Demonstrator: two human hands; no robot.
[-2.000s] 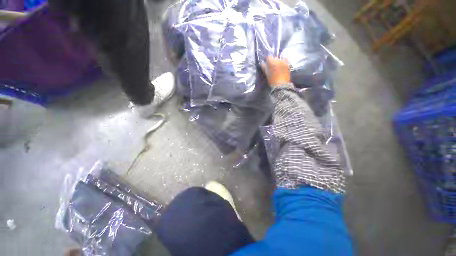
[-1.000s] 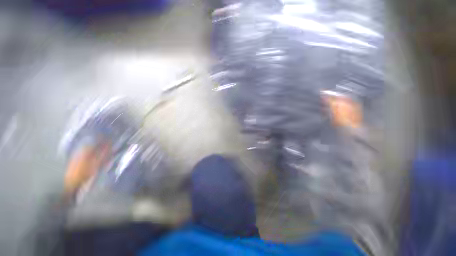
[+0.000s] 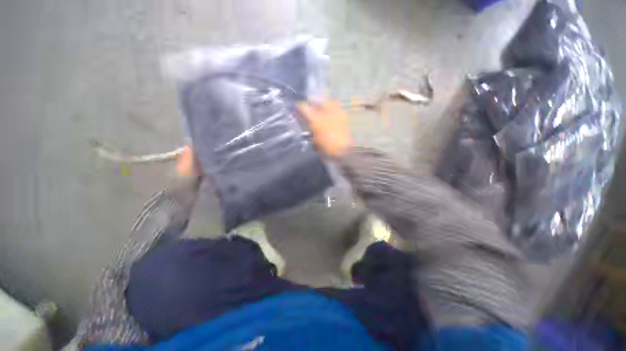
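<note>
A bagged garment [image 3: 257, 140], dark grey-navy folded cloth in a shiny clear bag, is in front of me above my feet. The bag's pale empty edge is at its far end. My right hand [image 3: 328, 129] grips its right edge. My left hand [image 3: 186, 162] is at its left edge, mostly hidden by the bag and blurred. A pale tie strip [image 3: 147, 157] runs left from beside my left hand. Whether other garments lie under this one cannot be told.
A pile of bagged garments [image 3: 549, 151] lies on the grey floor at the right. Another pale strip [image 3: 410, 95] is on the floor between it and my hands. A cream-white object [image 3: 19, 325] is at the lower left corner. Something blue shows at the top right edge.
My view has swung left. My right hand has left the pile and now holds the bagged garment together with my left hand. The pile now shows farther right.
</note>
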